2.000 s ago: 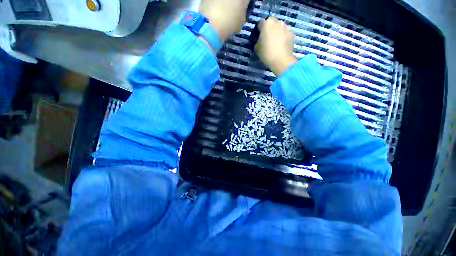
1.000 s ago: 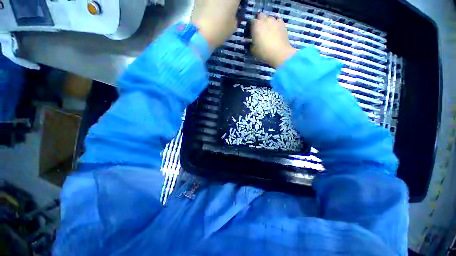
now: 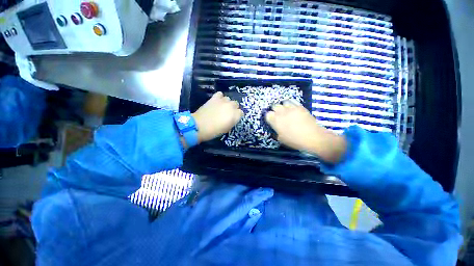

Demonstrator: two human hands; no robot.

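Small white parts [image 3: 254, 117] lie heaped loose in the small black parts tray [image 3: 306, 88], which sits on the silvery strips [image 3: 353, 67] in the large black tote tray [image 3: 434, 104]. My left hand [image 3: 219, 117] is at the left side of the parts tray, fingers curled. My right hand [image 3: 293, 127] is over the right part of the white parts, fingers curled and pointing down. Dark tips show at the fingers of my right hand. Whether either hand pinches a part is hidden by the fingers.
A white machine control box [image 3: 78, 28] with a screen and coloured buttons stands on the metal bench [image 3: 114, 78] at the upper left. A crumpled white piece [image 3: 165, 8] lies beside it. More strips [image 3: 163, 189] show lower down at the left. A yellow line [image 3: 356, 214] marks the floor.
Both hands have moved from the strips at the far end of the large tray back towards me, to the parts tray. The view has shifted, showing more of the control box.
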